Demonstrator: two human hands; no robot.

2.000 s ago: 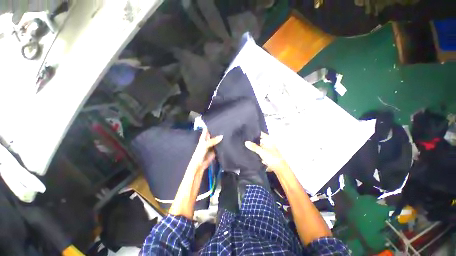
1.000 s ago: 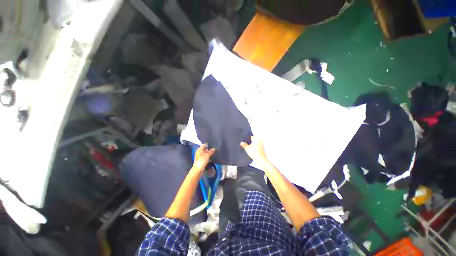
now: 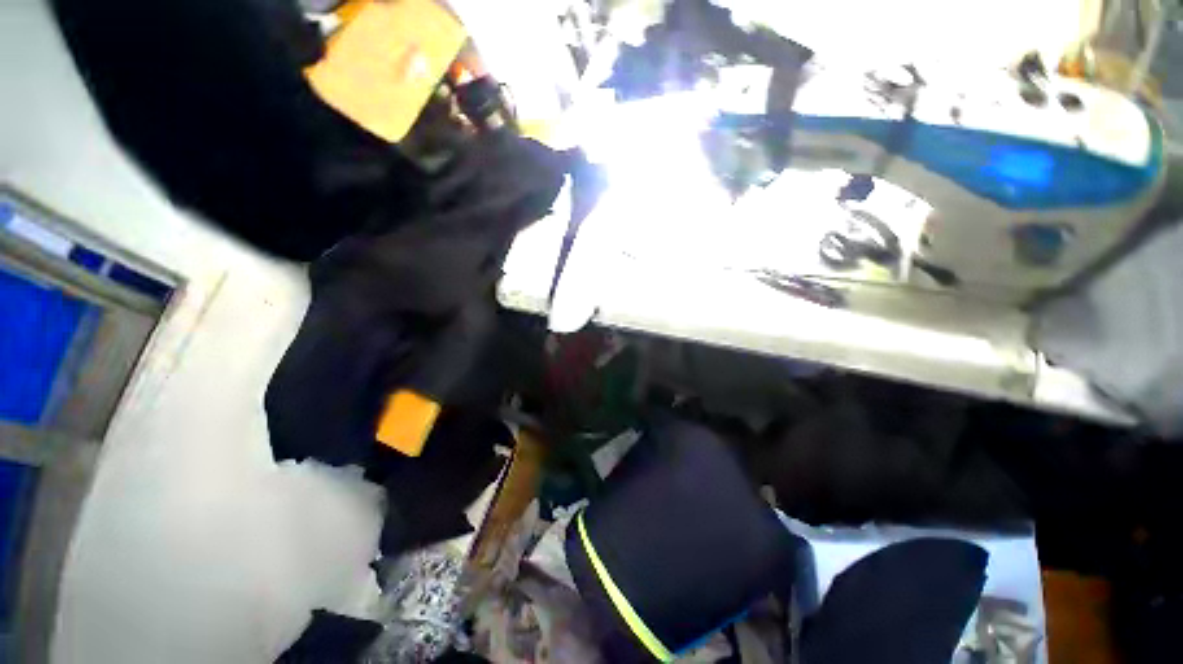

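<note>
No hand shows in the frame. A dark folded panel [image 3: 688,525] with a yellow-green strip along its lower left edge lies at the bottom centre. A dark cut piece [image 3: 902,599] with a rounded top lies on the white board [image 3: 1012,551] at the bottom right, cut off by the frame's lower edge. Black fabric [image 3: 376,311] hangs over and lies on a pale surface at the left, with a small orange card [image 3: 406,423] on it.
A white and blue sewing machine [image 3: 999,169] stands on a white table [image 3: 804,335] at the upper right, with scissors [image 3: 860,240] beside it. A bright glare hides part of the table. An orange-yellow piece [image 3: 385,68] lies at the upper left. A window frame [image 3: 65,350] is at the far left.
The view has swung to the left and up towards the sewing machine. Both hands have left the picture. The dark cut piece lies on the board with no hand visible on it.
</note>
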